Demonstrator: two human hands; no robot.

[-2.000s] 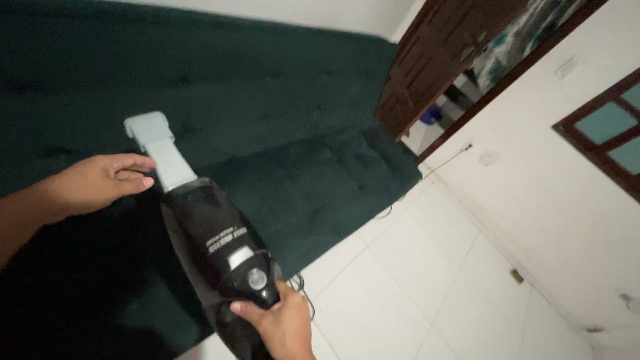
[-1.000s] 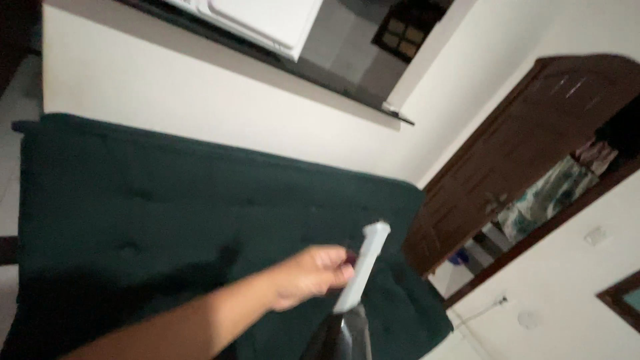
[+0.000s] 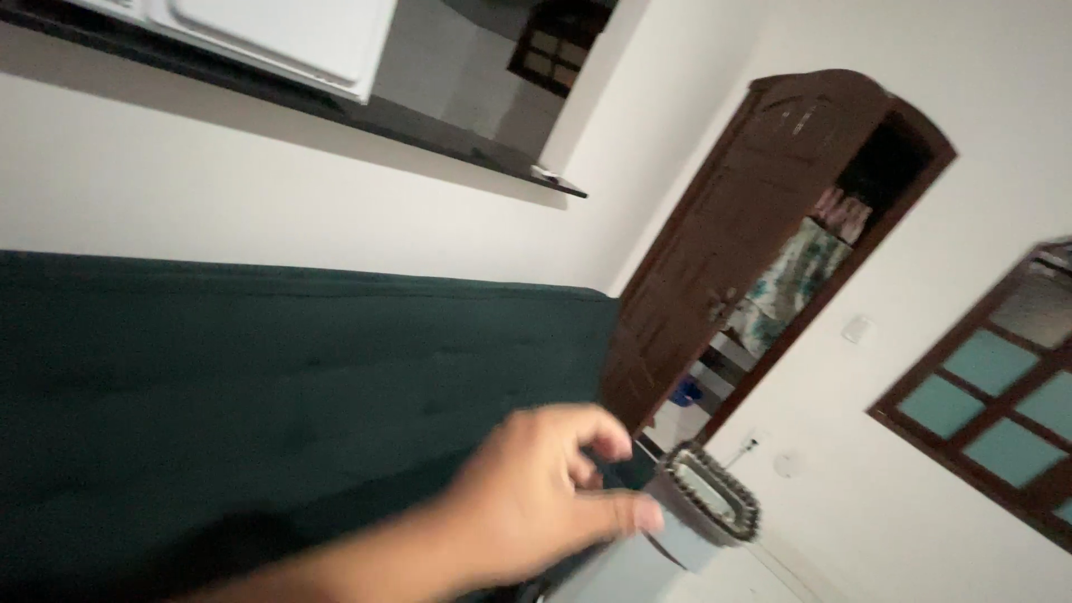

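Note:
The grey nozzle [image 3: 645, 553] of a handheld vacuum cleaner rises from the bottom edge, tilted up to the right. Its mouth carries an oval ring of dark bristles [image 3: 712, 494]. My left hand [image 3: 544, 494] is beside the bristle end, thumb at the nozzle's side and the other fingers curled apart from it; whether the thumb presses on it is unclear from the blur. The vacuum's black body is mostly below the frame. My right hand is out of view. Behind my left arm stretches a dark green tufted sofa [image 3: 251, 352].
Above the sofa, a dark stone ledge [image 3: 435, 146] bears a white appliance [image 3: 276, 38]. A brown wooden door [image 3: 712, 218] stands partly open at the right, with patterned cloth [image 3: 796, 276] hanging beyond it. Farther right are a plug in a wall socket [image 3: 749, 444] and a wood-framed window [image 3: 997, 402].
The nozzle has turned so that its bristled mouth shows. My left hand is now at its bristle end. My right hand, on the vacuum body two seconds ago, has left the view, which has tilted upward.

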